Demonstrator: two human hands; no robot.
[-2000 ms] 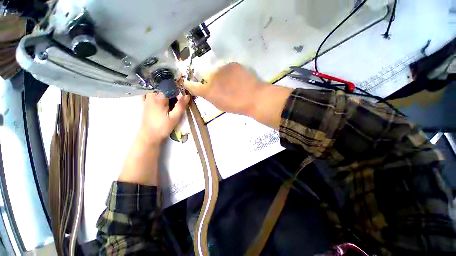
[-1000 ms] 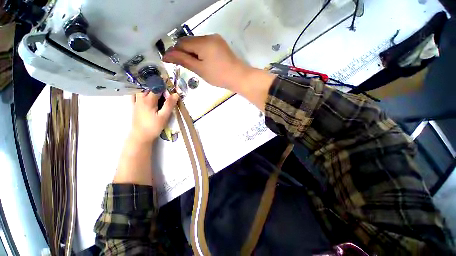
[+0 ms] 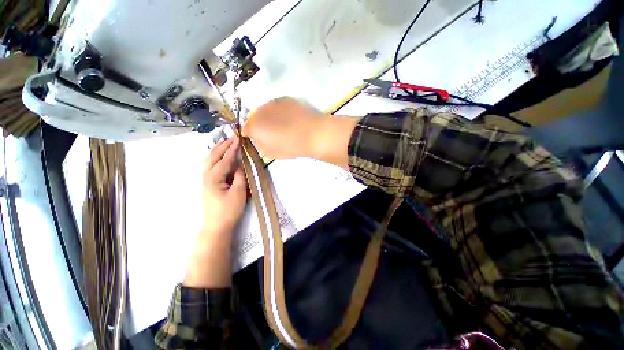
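Observation:
The brown strap strip (image 3: 268,222) with a white line runs from the needle area of the sewing machine head (image 3: 157,48) over the table edge and loops across the dark lap. My left hand (image 3: 227,179) is at the strip's upper end, its fingertips on the left side of the strip just below the foot. My right hand (image 3: 277,130) is on the strip's right side, with its fingertips beside the foot and hidden behind the hand. A metal attachment (image 3: 241,58) stands just above my right hand. The presser foot is partly hidden by the fingers.
A bundle of brown strips (image 3: 104,232) lies at the left of the table. Red-handled snips (image 3: 417,91) lie right of my hands, beside a thin black cable (image 3: 398,51). A printed ruler scale (image 3: 503,67) is at the right. A black knob (image 3: 89,72) sits on the machine head.
My right hand has come down from above the foot to the strip. My left hand has moved off the knob area and slightly down. The metal attachment shows more fully beside the foot.

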